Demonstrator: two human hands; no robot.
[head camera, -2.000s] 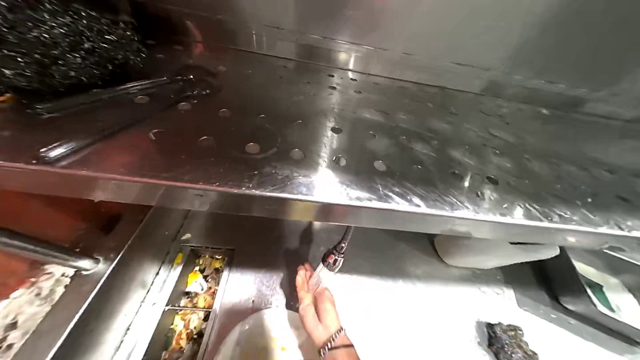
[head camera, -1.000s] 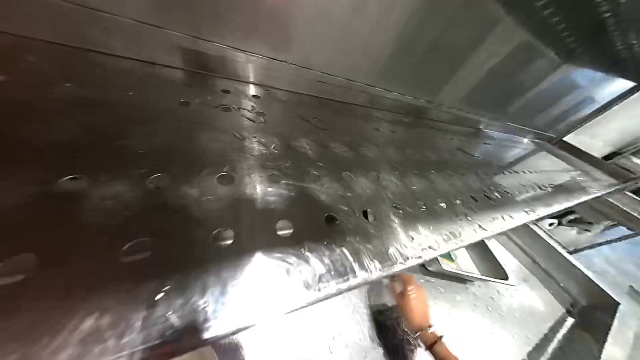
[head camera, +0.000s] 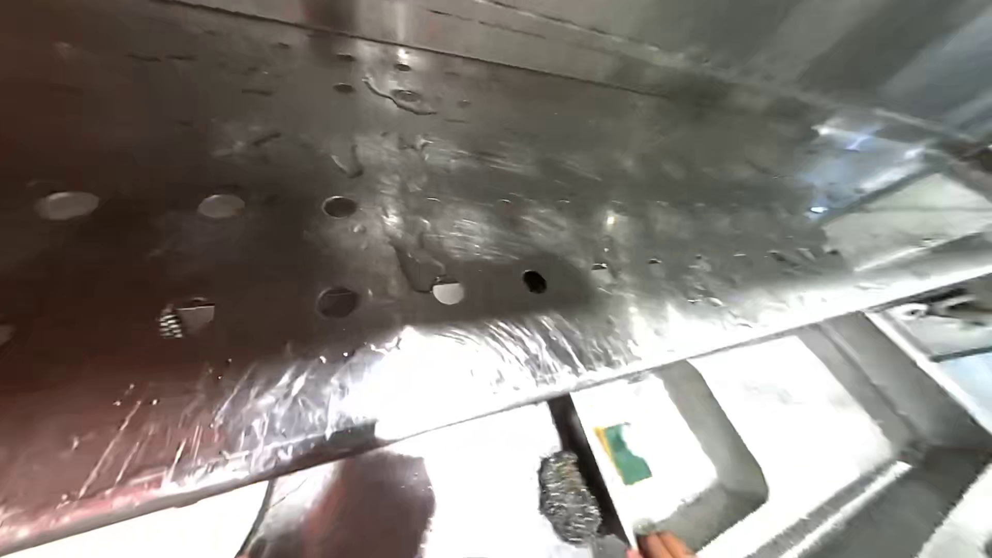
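Note:
At the bottom edge of the head view, only a few fingers of my right hand (head camera: 660, 545) show, at the lower edge of a white-bottomed tray or container (head camera: 732, 457). The rest of the hand is cut off, so its grip cannot be told. Inside the container lies a green and yellow piece (head camera: 626, 453), perhaps a sponge. Left of the fingers, a metal scouring pad (head camera: 570, 497) rests on the bright surface beside the container's dark edge. My left hand cannot be made out; a tiny skin-toned spot at the bottom left is too small to name.
A wet, perforated stainless steel shelf (head camera: 465, 232) spans the view above the work surface, and its front edge hides much of what lies below. A shiny, reddish-brown reflecting surface (head camera: 372, 504) is at the lower left. Metal framing (head camera: 891, 387) stands at the right.
The view has swung strongly to the right. My right hand, beside a dark-headed tool or nozzle two seconds ago, is now at the container, mostly out of frame.

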